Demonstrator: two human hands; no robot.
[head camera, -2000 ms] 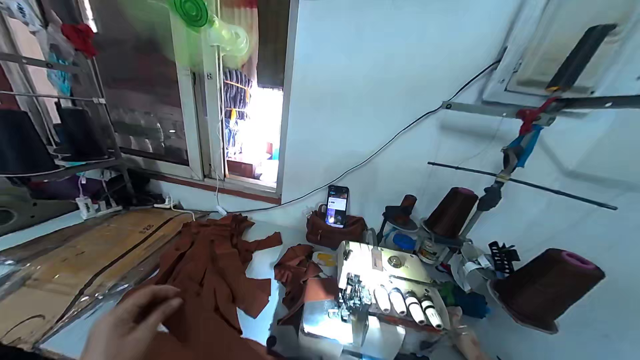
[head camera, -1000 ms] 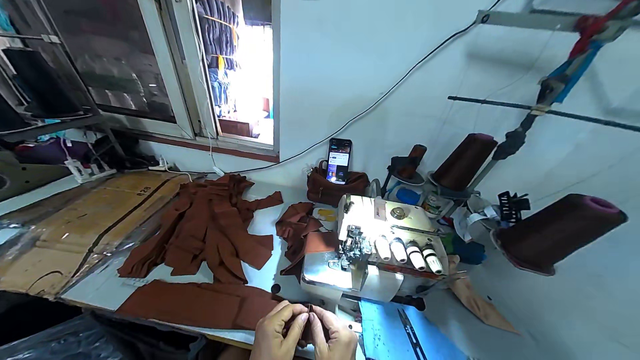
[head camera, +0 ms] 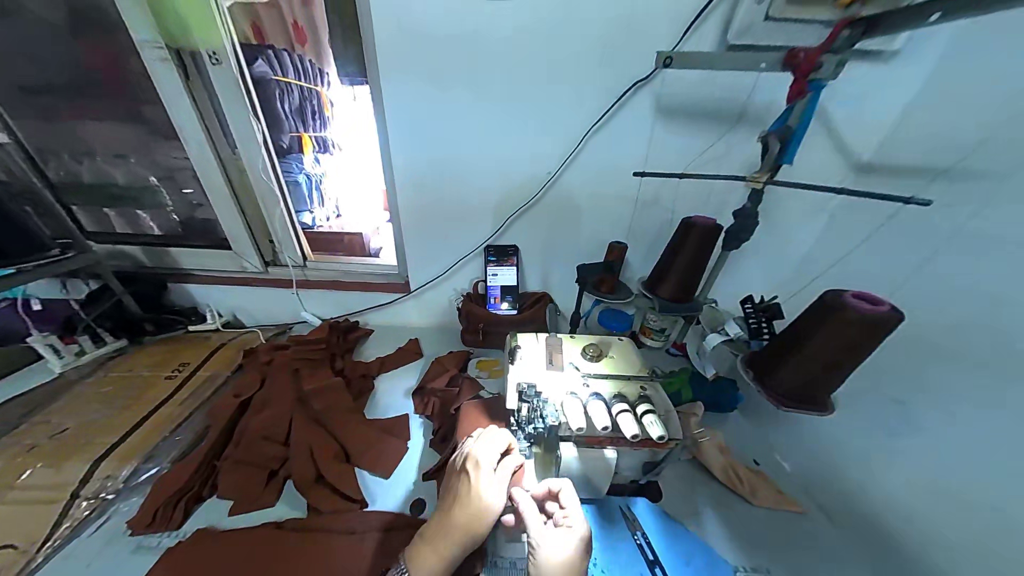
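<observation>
Both hands are at the front of an overlock sewing machine (head camera: 592,356), close to its needle area. My left hand (head camera: 476,472) rests on a piece of brown fabric (head camera: 482,416) by the presser foot, its fingers bent over the cloth. Just right of and below it, my right hand (head camera: 552,520) pinches the edge of the same fabric between thumb and fingers. Part of the cloth is hidden under the hands. To the left lie a heap of cut brown fabric pieces (head camera: 312,416) and a flat brown stack (head camera: 296,548).
Thread snips (head camera: 642,540) lie on a blue surface (head camera: 680,544) right of my hands. Large brown thread cones (head camera: 828,348) stand behind and right of the machine. A phone (head camera: 502,280) leans on a brown pouch (head camera: 504,320) by the wall. Cardboard (head camera: 104,432) covers the left side.
Both hands have moved from the table's front edge up to the machine's needle area, bringing the small fabric piece there. Two seconds ago, one hand was over the brown fabric at left.
</observation>
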